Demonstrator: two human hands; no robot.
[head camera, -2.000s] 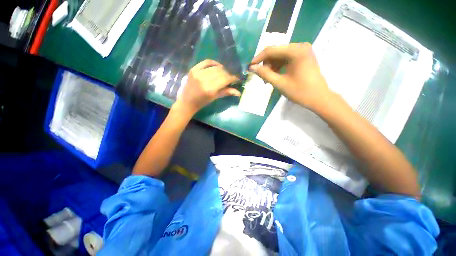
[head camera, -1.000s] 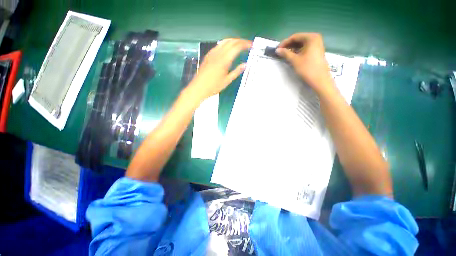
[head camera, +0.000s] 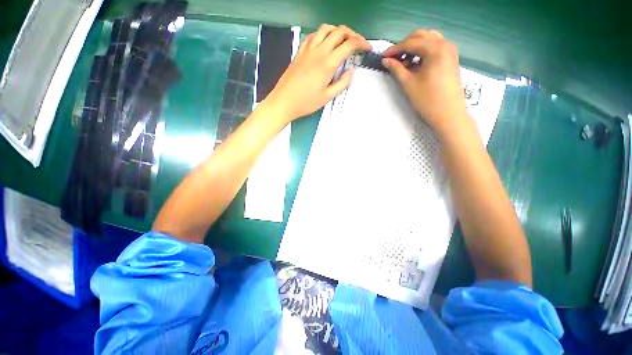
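Note:
A large white panel (head camera: 374, 173) with fine grey dots lies on the green bench in front of me, its far edge under my hands. A small black adhesive pad (head camera: 374, 61) lies at the panel's far left end. My right hand (head camera: 423, 73) pinches the pad's right end between thumb and finger. My left hand (head camera: 322, 69) rests at the panel's far left corner, its fingertips near the pad's left end; whether they grip it is hidden. A white strip with black end (head camera: 269, 184) lies left of the panel, partly under my left forearm.
Black pad sheets (head camera: 132, 104) lie spread at left, with a framed panel (head camera: 45, 62) beyond them. Tweezers (head camera: 567, 239) lie at right, near a panel stack (head camera: 620, 236). A blue bin (head camera: 41, 243) with pale sheets stands below the bench's left side.
Since the first frame, my hands have gone from the white strip to the panel's far end with a black pad. In the last second, my left hand has come closer to the pad and the view has shifted.

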